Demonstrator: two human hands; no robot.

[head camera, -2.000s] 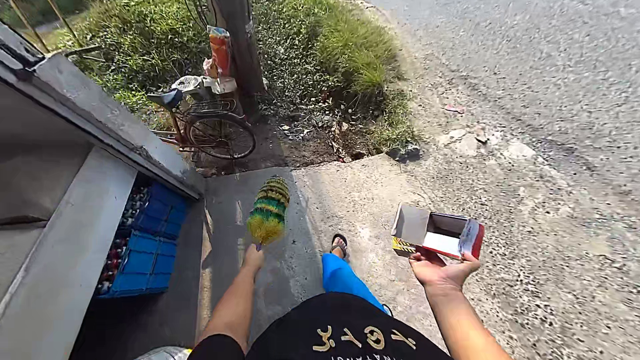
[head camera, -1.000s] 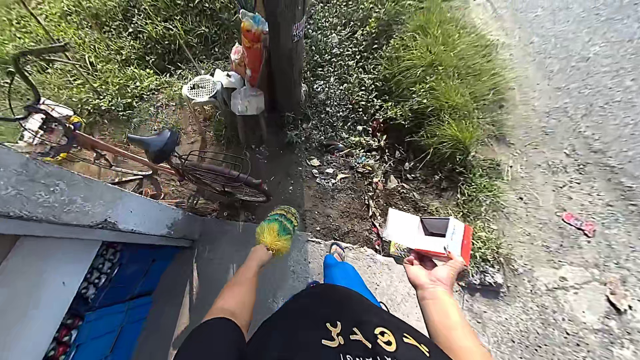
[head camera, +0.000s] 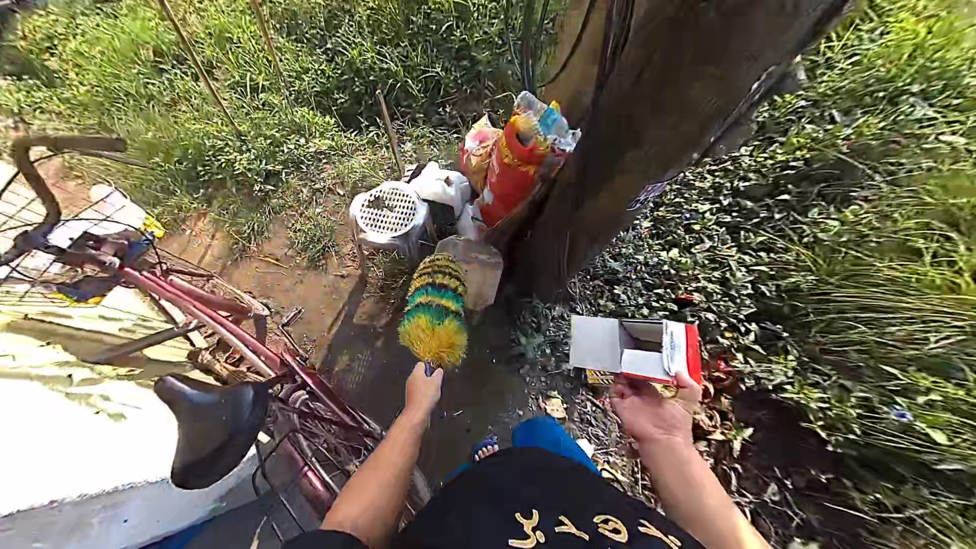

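Note:
My left hand [head camera: 422, 393] is closed on the dark handle of a fluffy duster [head camera: 435, 313] banded in yellow, green and black, its head pointing away from me. In my right hand [head camera: 657, 412] is a small cardboard box [head camera: 659, 347], white inside with red sides, its flap open toward the left. The box's inside looks mostly empty, though its bottom is partly hidden. Beyond the duster stand a white perforated plastic basket or stool top [head camera: 389, 210], a pale container [head camera: 471, 271] and a red bag [head camera: 507, 171] with plastic packaging, against a thick trunk or post.
A bicycle with a black saddle [head camera: 213, 427] and reddish frame [head camera: 206, 316] stands close on the left, beside a pale wall [head camera: 69, 427]. The thick trunk or post [head camera: 648, 114] rises ahead. Bushes and grass [head camera: 862, 252] border the right, with litter on the ground.
I have walked forward off the concrete, past the blue crates, to the bicycle and the trunk or post. The duster and the box have stayed in my hands.

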